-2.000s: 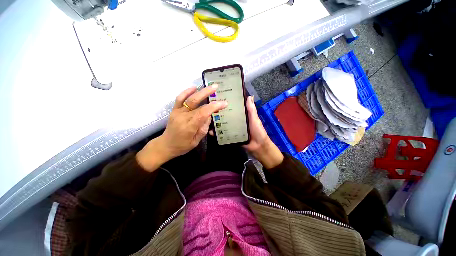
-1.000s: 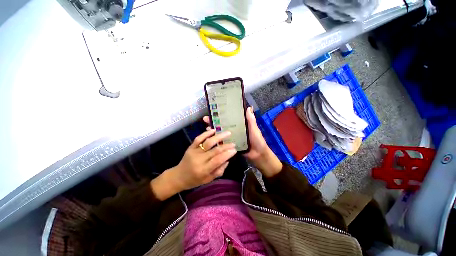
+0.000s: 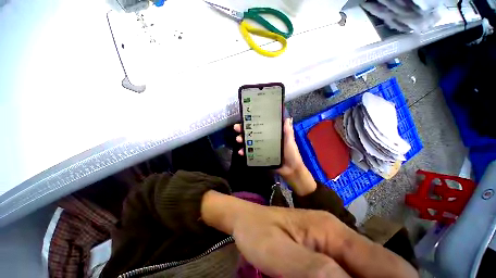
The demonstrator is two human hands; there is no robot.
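Note:
A smartphone (image 3: 261,127) with a lit, pale list on its screen is upright over my lap, beyond the table edge. My right hand (image 3: 292,155) holds it from behind and the right side, with fingertips showing at its left edge. My left hand (image 3: 288,236) is large and close to the camera, below the phone. It reaches across to the lower right, with no object seen in it. Its fingers look spread, and some fingertips run to the bottom edge of the picture.
The white machine table (image 3: 190,84) bears scissors (image 3: 265,31) with green and yellow handles. Grey-white pieces (image 3: 402,13) lie at its right. On the floor, a blue crate (image 3: 353,187) holds a red piece (image 3: 328,149) and stacked pale pieces (image 3: 375,133). A red plastic stool (image 3: 439,195) stands at right. Checked cloth (image 3: 76,233) is lower left.
My left hand has left the phone screen and moved down and right, closer to the camera. The phone stays in my right hand. The view has shifted, so things appear further right.

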